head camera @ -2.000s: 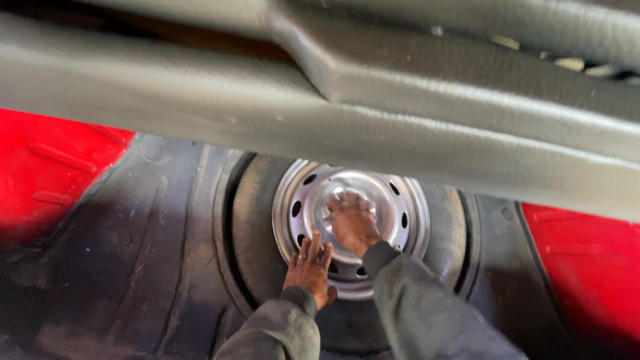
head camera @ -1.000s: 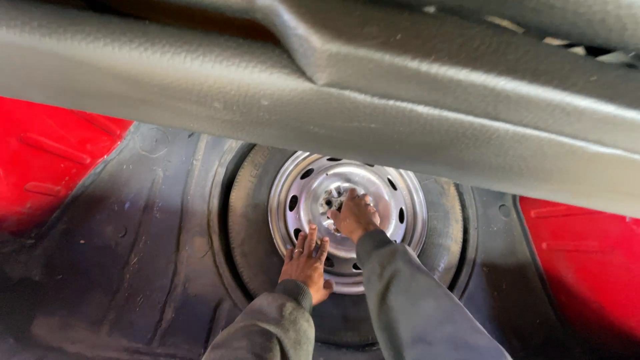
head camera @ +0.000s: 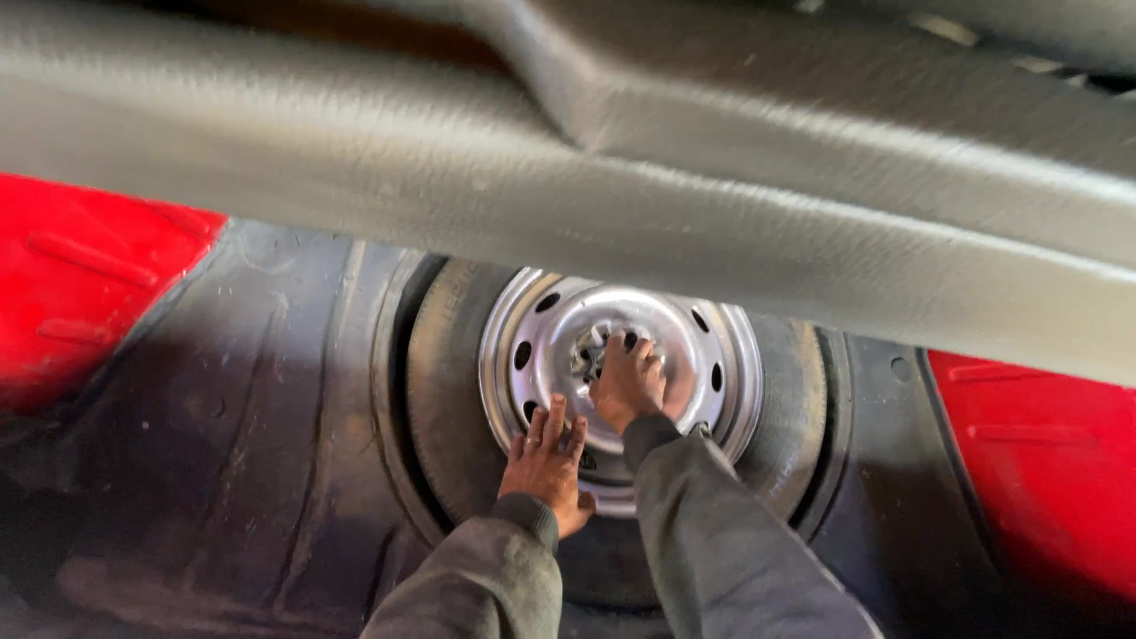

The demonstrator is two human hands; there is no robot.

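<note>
A spare wheel lies flat in a round well, its silvery steel rim (head camera: pixel 524 319) set in a black rubber tyre (head camera: pixel 453 417). My right hand (head camera: pixel 628 382) is at the hub, fingers curled around the center holes; whether it grips a fastener there cannot be told. Beside it, at the lower left of the rim, my left hand (head camera: pixel 546 470) rests with spread fingers on the rim's edge and holds nothing. Grey sleeves cover both forearms.
A textured grey plastic trim panel (head camera: pixel 399 195) crosses the upper view and hides the wheel's far edge. Dark ribbed floor (head camera: pixel 266 426) surrounds the well. Red painted body panels (head camera: pixel 89 284) show on both sides.
Two seconds ago my right hand lay spread over the hub's middle; its fingers have since curled at the center holes. My left hand has stayed at the rim's lower left.
</note>
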